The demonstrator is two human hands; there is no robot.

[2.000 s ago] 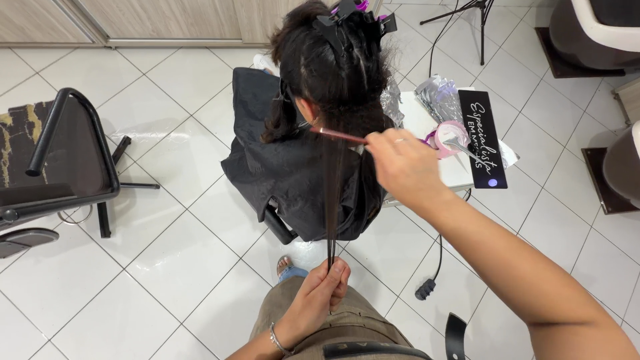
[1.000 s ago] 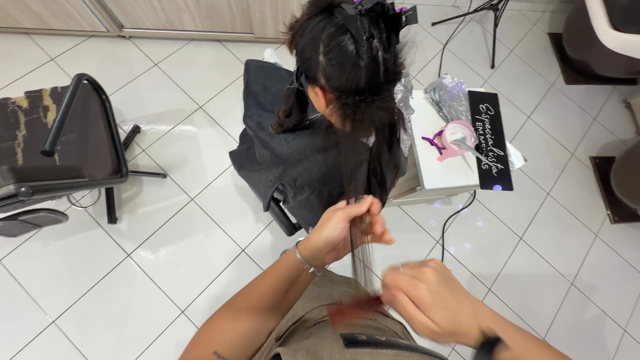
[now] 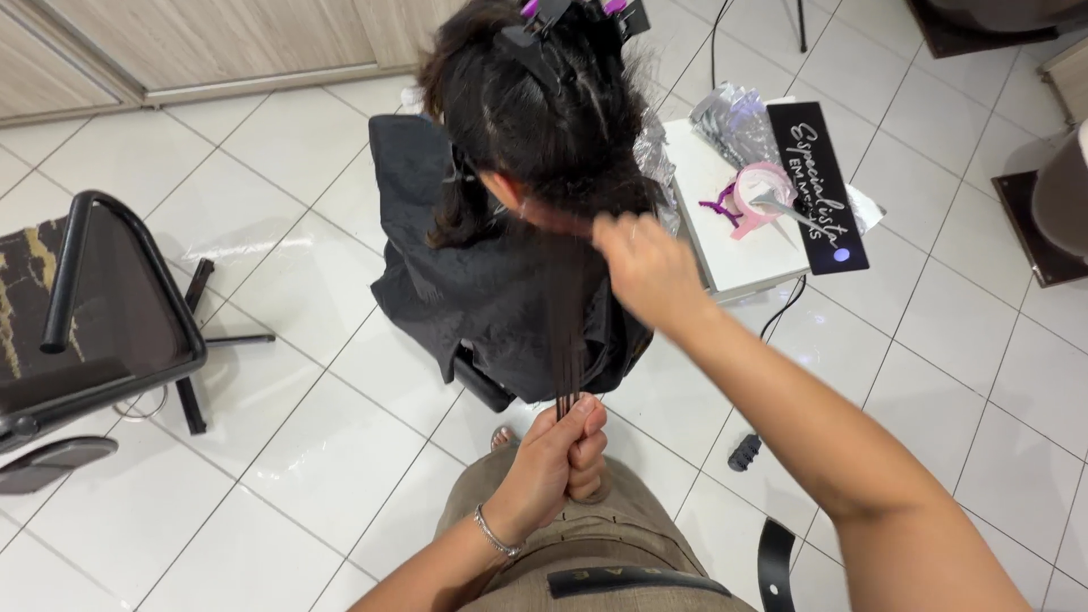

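Note:
A seated person with dark hair (image 3: pixel 544 127), seen from behind and above, wears a black salon cape (image 3: pixel 476 297). Black and purple hair clips (image 3: pixel 544 51) hold up the hair at the crown. Low in front of me, my left hand (image 3: pixel 565 450) pinches the end of a thin, straight strand of hair (image 3: pixel 568 314), pulled taut from the head. My right hand (image 3: pixel 650 263) is up by the nape, closed on a reddish comb (image 3: pixel 557 219), blurred and partly hidden, at the top of the strand.
Right of the person, a white cart (image 3: pixel 739 268) bears foil sheets (image 3: pixel 735 123), a pink bowl of white cream (image 3: pixel 763 189) with a brush, a purple clip (image 3: pixel 722 206) and a black sign (image 3: pixel 818 187). A black chair (image 3: pixel 110 314) stands left. A cable runs over the tiled floor.
My right hand has risen with the comb from near my waist to the nape. My left hand has moved down along the strand, away from the head.

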